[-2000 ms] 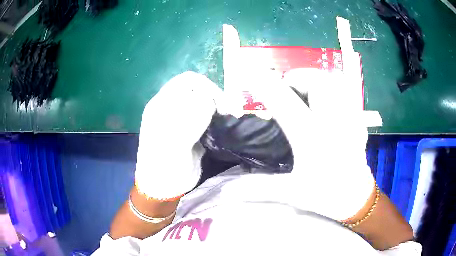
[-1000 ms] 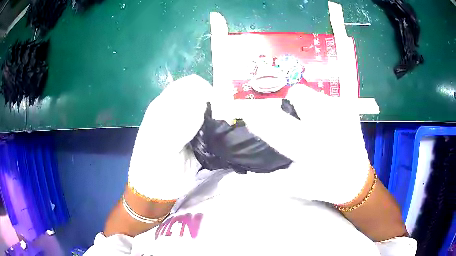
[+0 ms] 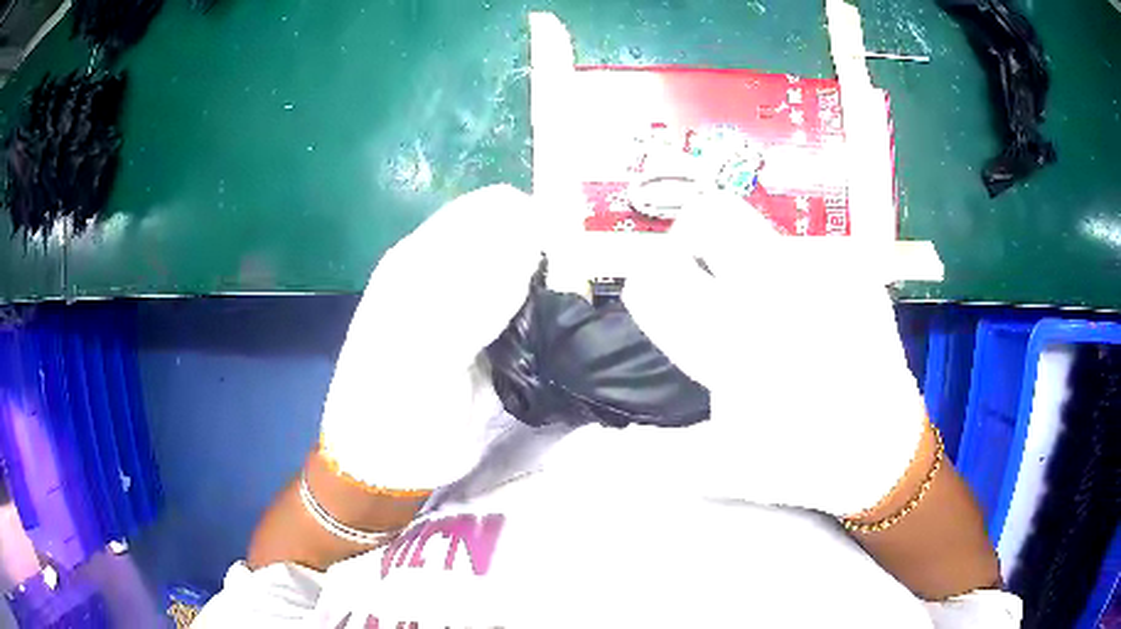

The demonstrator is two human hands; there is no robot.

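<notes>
A glossy black moulded part (image 3: pixel 615 363) is held between my two white-gloved hands, above my lap. My left hand (image 3: pixel 430 332) grips its left end, which is folded. My right hand (image 3: pixel 787 356) holds its right side. Glare hides the fingers of both gloves. A red printed sheet (image 3: pixel 738 98) with white lettering lies just beyond my hands. On it are a pale oval ring (image 3: pixel 666 197) and a small green-and-white item (image 3: pixel 735 164).
Pale strips (image 3: pixel 556 123) flank the red sheet. A thin stick (image 3: pixel 904 57) sticks out beyond the right strip. Dark spiky parts (image 3: pixel 64 154) lie far left on the green table (image 3: pixel 307 123), and a black bunch (image 3: pixel 1015 105) lies right. Blue bins (image 3: pixel 1006 406) stand below the edge.
The oval ring and green-and-white item, first covered, are now uncovered. My right hand has shifted lower off the sheet. The black part's folds have changed, but both hands still hold it.
</notes>
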